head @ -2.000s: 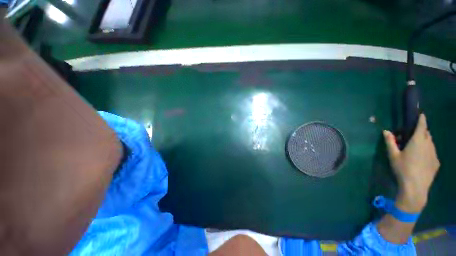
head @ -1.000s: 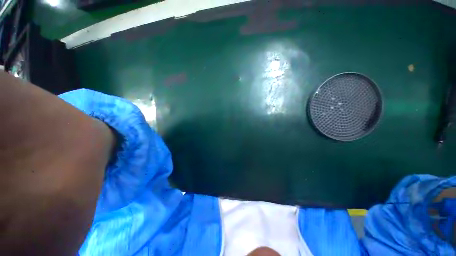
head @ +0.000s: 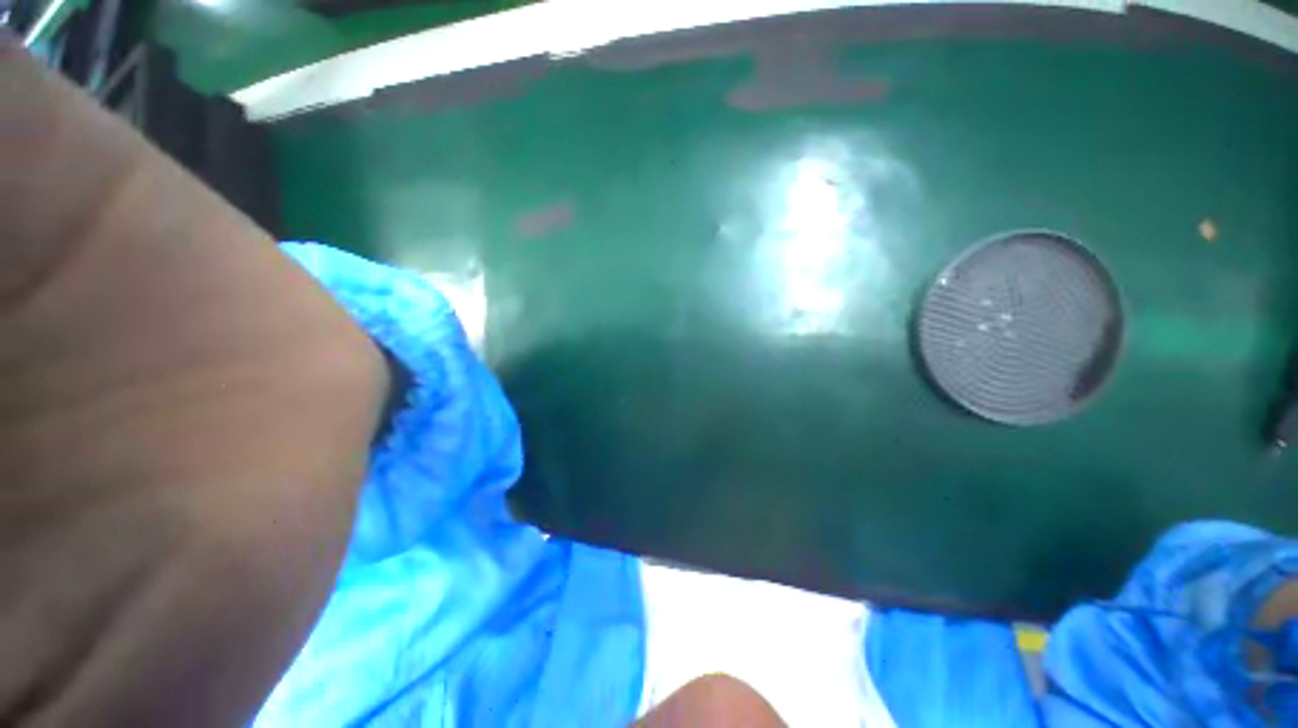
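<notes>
The round grey screw dish (head: pixel 1021 329) lies on the green mat right of centre, with a few tiny pale specks, perhaps screws, in its left part. My left hand (head: pixel 171 413) is raised very close to the camera and fills the left side, blurred; its fingers are not visible. The dark nose of the screwdriver (head: pixel 1287 415) shows at the right edge, cut off by the frame. At the lower right only my blue sleeve and a bit of skin show; my right hand is outside the picture.
The glossy green mat (head: pixel 683 370) bears bright reflections. A pale edge strip (head: pixel 683 29) curves along the top. Dark thick-edged objects, perhaps stacked trays (head: pixel 199 150), stand at the upper left behind my left hand. A small orange speck (head: pixel 1209 229) lies right of the dish.
My right hand, earlier around the screwdriver, has left the picture, and only the tool's nose remains at the edge. The view has shifted, and the tray at the top is out of view.
</notes>
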